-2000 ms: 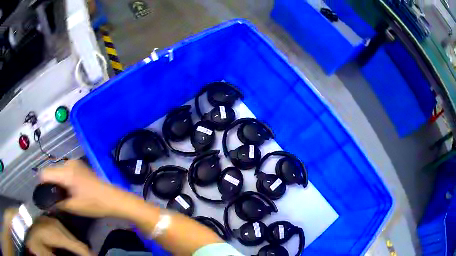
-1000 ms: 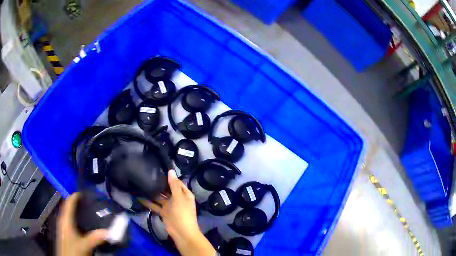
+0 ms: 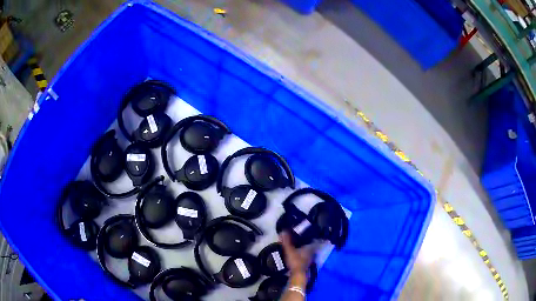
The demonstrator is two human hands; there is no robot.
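Note:
A large blue tote (image 3: 347,147) holds several black over-ear headphones lying flat on a white sheet (image 3: 183,110), with white labels on their cups. My right hand (image 3: 301,257) is inside the tote at the lower right, slightly blurred, a pale band at its wrist. Its fingers are at the labelled cup of one pair of headphones (image 3: 327,220) near the sheet's right corner; my hand partly covers another pair below. My left hand is not in view.
Blue bins stand on the floor at the top right (image 3: 411,29) and right edge (image 3: 506,182). A green-framed bench (image 3: 511,59) is at the upper right. Yellow-black tape (image 3: 458,220) runs along the floor. Part of the white machine (image 3: 13,106) shows at the left edge.
The view has shifted right over the tote. The headphones previously handled are now in the tote's right part under my right hand. My left hand has left the picture.

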